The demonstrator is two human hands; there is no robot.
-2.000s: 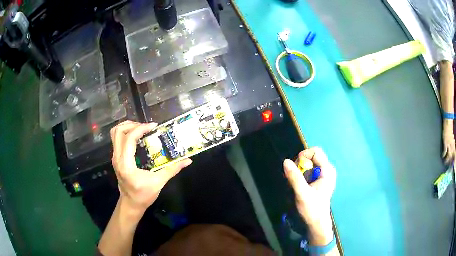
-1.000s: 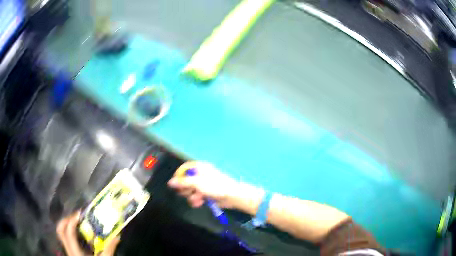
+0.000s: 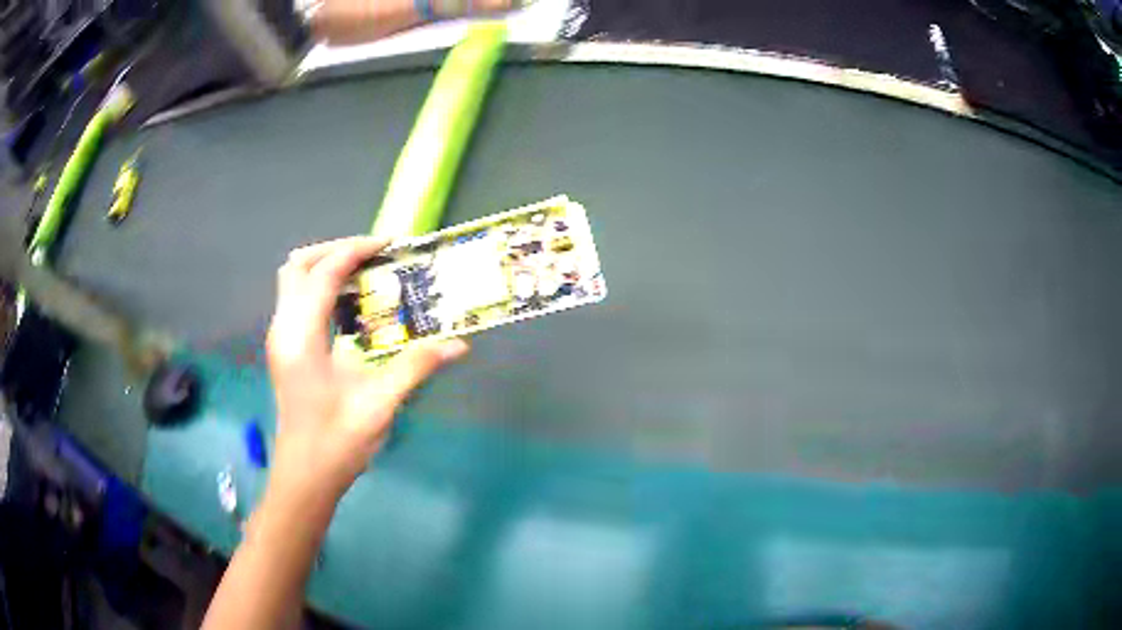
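Observation:
My left hand point(image 3: 338, 357) holds a power supply board point(image 3: 474, 281) by its left end, fingers on the upper edge and thumb on the lower edge. The board's component side, with yellow parts and a pale edge, faces up. It is held above the grey bench, and its upper left part overlaps the near end of a lime-green wrapped bar point(image 3: 439, 135). My right hand is not in view.
A teal mat point(image 3: 578, 566) lies along the near side of the grey bench point(image 3: 787, 271). A blue marker cap point(image 3: 255, 443) and a black mouse point(image 3: 172, 394) are at the left. Another green bar point(image 3: 76, 185) lies far left. Another person's forearm point(image 3: 363, 17) is at the top.
The view has swung from the test fixture to the bench. My left hand and the board are now over the bench. My right hand, seen earlier, has left the picture.

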